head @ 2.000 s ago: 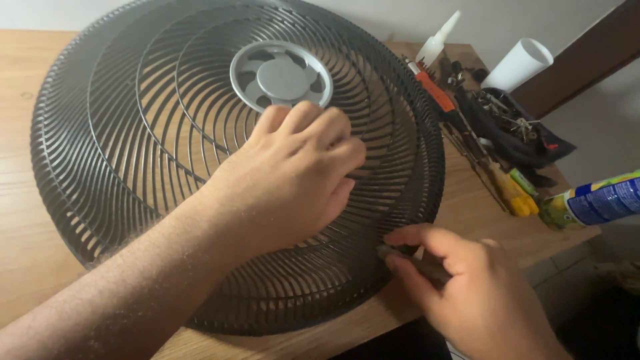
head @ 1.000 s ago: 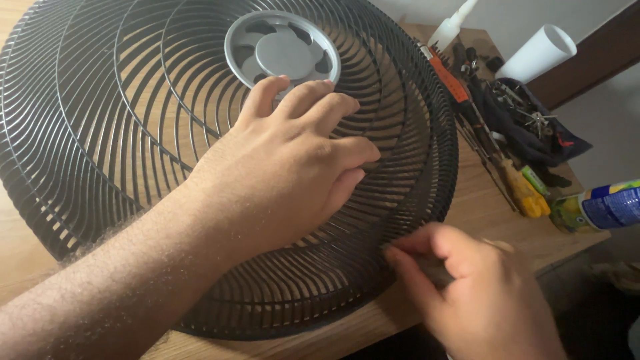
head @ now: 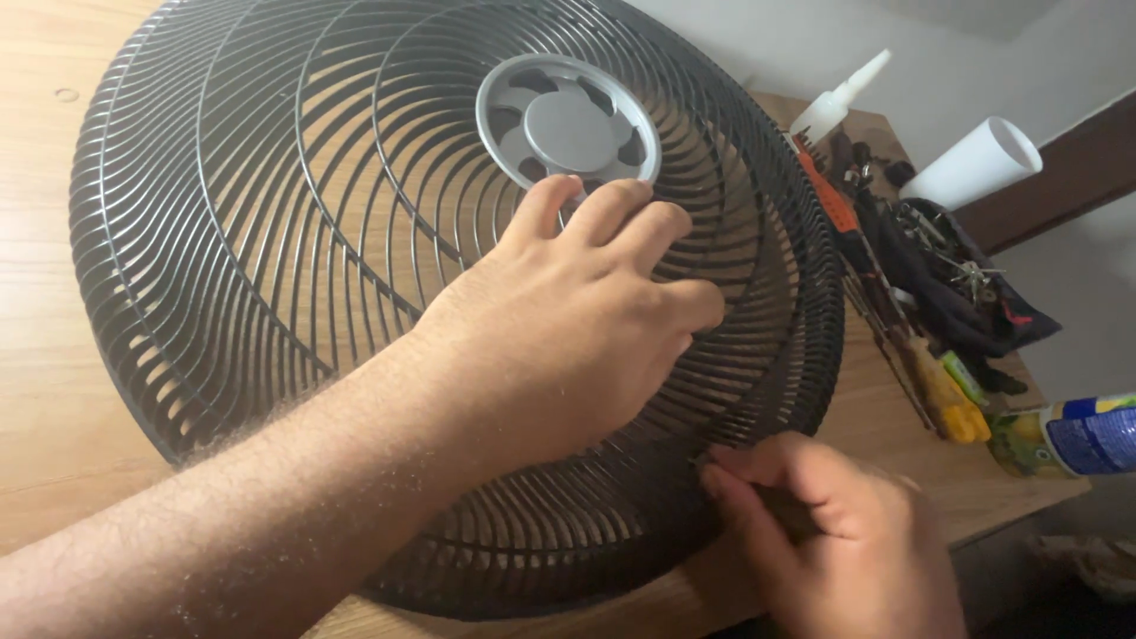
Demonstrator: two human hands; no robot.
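A round black plastic fan grille [head: 266,293] with a grey hub ring and disc [head: 570,131] lies on a wooden table. My left hand [head: 568,328] rests across the grille, its fingertips bent onto the bars at the lower edge of the hub ring. At the grille's near right rim, my right hand [head: 825,524] pinches something small between thumb and index finger; the fingers mostly hide it, and I cannot tell what it is.
Right of the grille on the wooden table [head: 896,470] are an orange-and-black tool [head: 827,191], a yellow-handled tool [head: 954,404], a dark pouch of metal bits [head: 950,266], a white nozzle bottle [head: 839,98], a white cup [head: 972,164] and a blue-green can [head: 1065,435].
Both hands stay at about the same places on the grille. The fingers of my left hand have spread apart since the earliest frame.
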